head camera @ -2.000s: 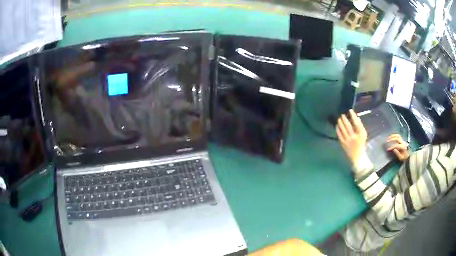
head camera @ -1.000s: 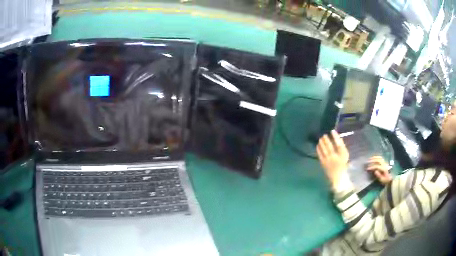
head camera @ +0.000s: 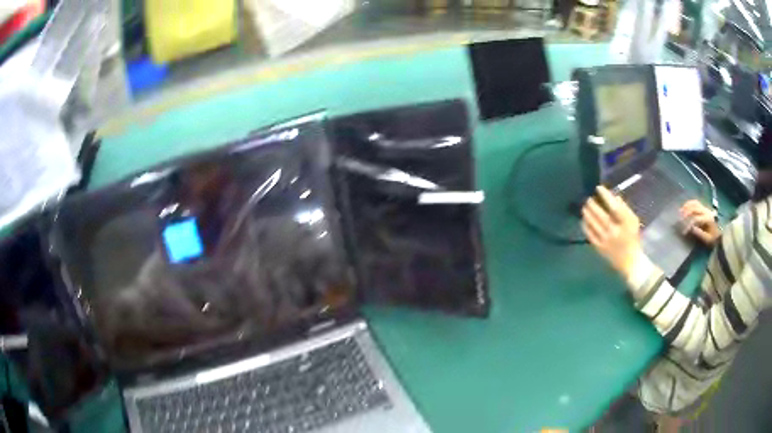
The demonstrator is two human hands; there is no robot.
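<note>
The triple-screen laptop (head camera: 228,279) stands open in front of me on the green bench. Its centre screen is dark with a small bright blue square, under shiny wrinkled film. The right side screen (head camera: 415,245) is folded out and has a white tab on its outer edge. The left side screen (head camera: 42,313) is partly cut off by the picture's edge. The keyboard (head camera: 271,389) shows at the bottom, its lower part out of view. Neither my left hand nor my right hand can be made out; a small orange blur at the bottom edge is unclear.
At right, another person in a striped sleeve (head camera: 677,313) has both hands at a second laptop (head camera: 622,118). A black flat rectangle (head camera: 510,78) lies at the bench's far side. A black cable curves beside the second laptop. White sheets (head camera: 34,144) hang at left; a yellow sheet (head camera: 190,30) is beyond.
The view has turned and tilted, so my laptop appears lower and slanted. The yellow sheet has come into view. The orange shape at the bottom has shrunk to a small blur.
</note>
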